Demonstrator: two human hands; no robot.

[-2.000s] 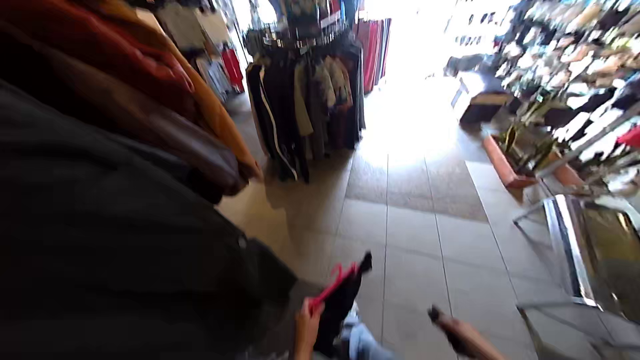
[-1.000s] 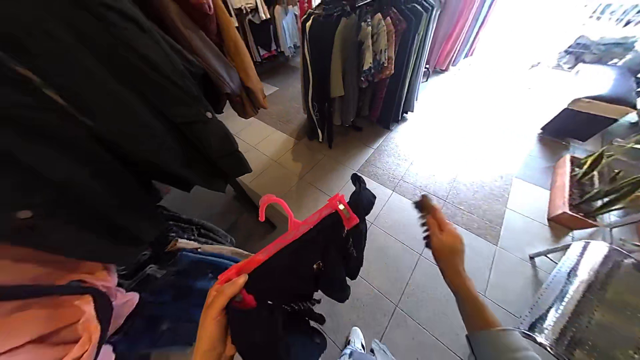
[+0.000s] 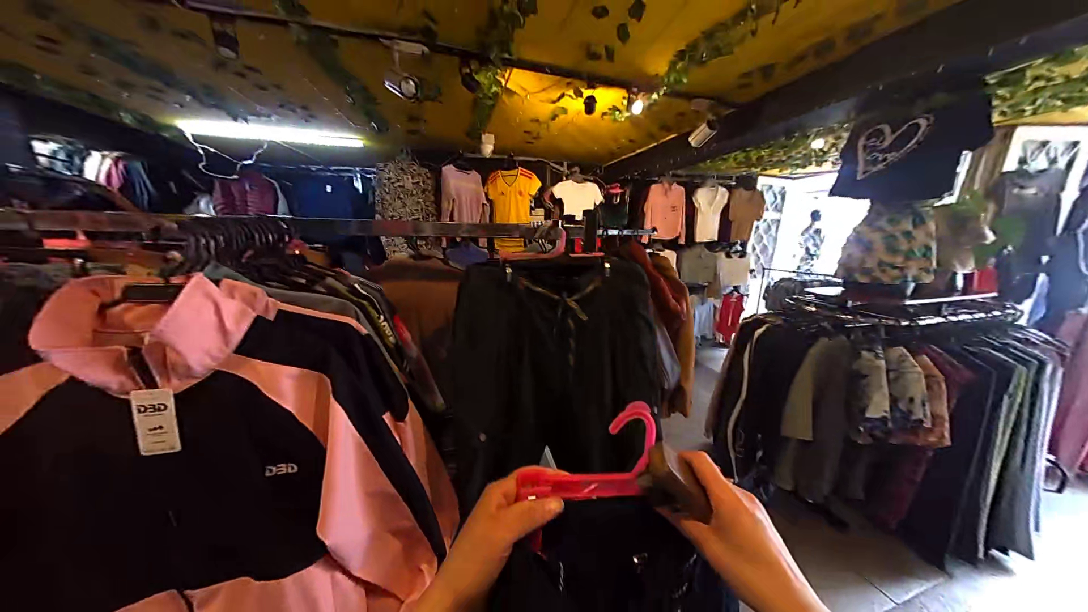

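Observation:
My left hand [image 3: 510, 527] grips the left end of a pink plastic hanger [image 3: 595, 485], whose hook points up. A black garment [image 3: 608, 552] hangs from the hanger below my hands. At the hanger's right side my right hand [image 3: 731, 518] holds a dark brown object [image 3: 677, 482], blurred, that covers that end of the hanger. Just behind stand black drawstring trousers [image 3: 552, 365] clipped to another hanger on the rail. To the left hangs a pink and black zip jacket [image 3: 280, 408] with a paper tag [image 3: 155, 422] bearing writing.
A metal clothes rail [image 3: 365, 228] crosses the left half, packed with garments. At the right is a round rack [image 3: 901, 313] full of trousers and tops. Shirts, among them a yellow jersey [image 3: 512, 194], hang at the back wall. Tiled floor [image 3: 867, 561] shows at lower right.
My view has swung up from the floor to the racks. My right hand, apart from the hanger a second ago, is now at its right end with the dark object. The left hand still holds the hanger.

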